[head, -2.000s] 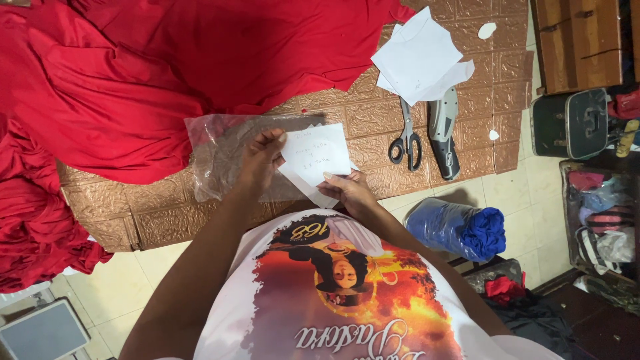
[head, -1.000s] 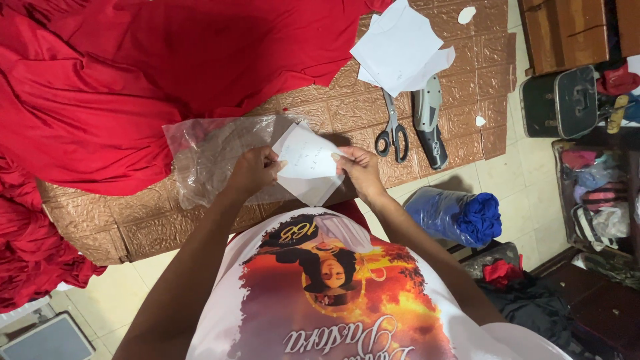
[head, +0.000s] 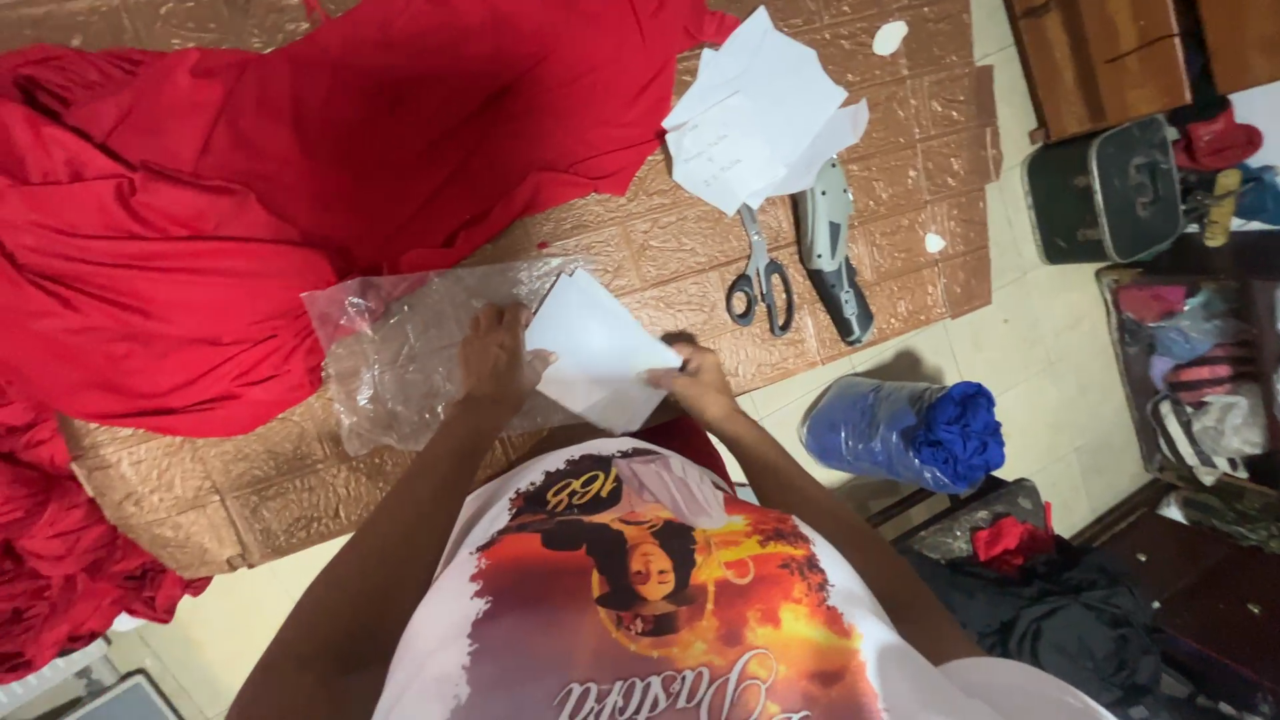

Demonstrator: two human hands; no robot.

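Observation:
Between my hands is a small stack of white paper pieces (head: 598, 345), its layers slightly fanned at the lower edge. My left hand (head: 502, 362) grips the stack's left side, thumb on top. At the right corner, my right hand (head: 695, 378) pinches the paper between thumb and fingers. A clear plastic bag (head: 395, 350) lies flat on the table under and beside my left hand. Black-handled scissors (head: 762, 285) and a grey and black handheld power tool (head: 832, 255) lie right of my hands. Their upper ends reach a pile of white paper sheets (head: 755, 115), which bears handwriting.
Red fabric (head: 400, 130) covers much of the brown brick-patterned tabletop (head: 610, 235) at the back and left. Small white scraps (head: 890, 38) lie on the right. Past the table edge are a plastic-wrapped blue roll (head: 900, 430), a dark case (head: 1105, 190) and a shelf with cloths (head: 1200, 380).
The top face of the held stack showed handwriting before and now looks blank. My left hand has shifted onto the stack's left side. The view has moved slightly.

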